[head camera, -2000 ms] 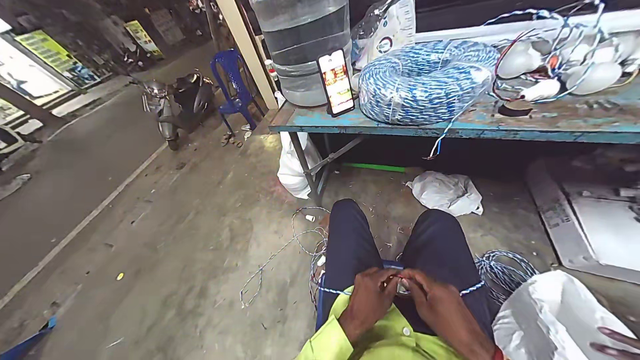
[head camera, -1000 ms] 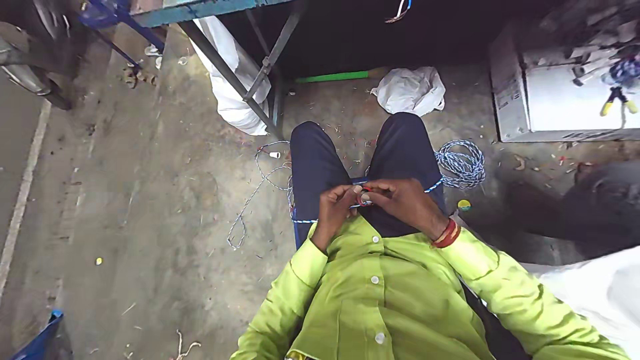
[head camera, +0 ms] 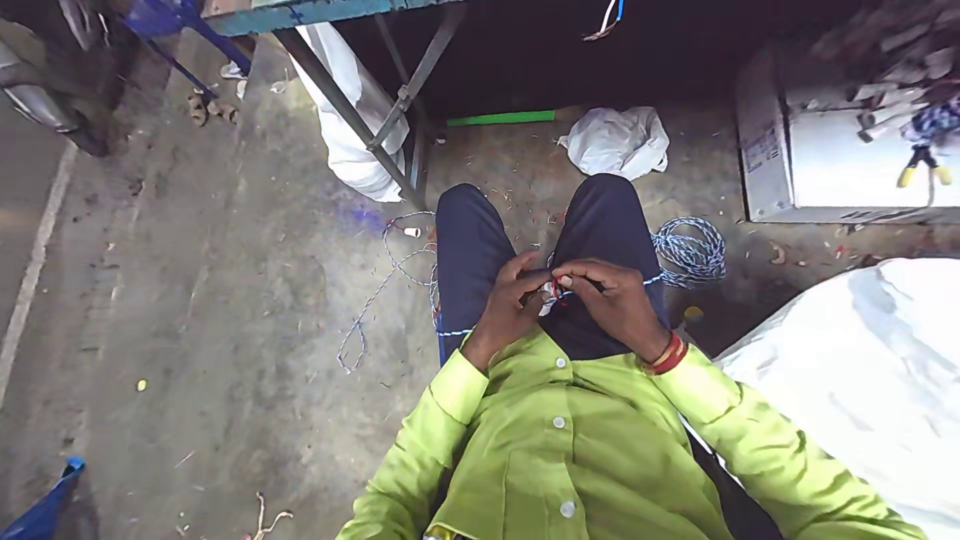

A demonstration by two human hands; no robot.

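Note:
Above my lap, my left hand [head camera: 514, 300] pinches a small white fitting [head camera: 549, 294], partly hidden by its fingers. From the other side my right hand [head camera: 611, 300] grips a short red wire [head camera: 556, 286] at that fitting. Blue-and-white twisted wire [head camera: 652, 280] runs out past my right hand to a coil [head camera: 690, 251] on the floor beside my knee. More twisted wire [head camera: 454, 332] leaves past my left wrist and lies in loose loops [head camera: 364, 319] on the floor, with a small white holder [head camera: 412, 232] at one end.
Ahead stands a blue-edged table [head camera: 322, 13] with metal legs [head camera: 349, 112]. Beneath and beside it are white bags [head camera: 616, 142] and a green strip [head camera: 501, 118]. A white box [head camera: 870, 165] with yellow-handled pliers [head camera: 922, 166] is at right, near a large white sack [head camera: 862, 375]. A blue chair [head camera: 187, 22] stands upper left.
The view has tipped down from the tabletop to my lap. My hands stay together at the fitting, and my fingers have shifted around it; the red wire now shows between them.

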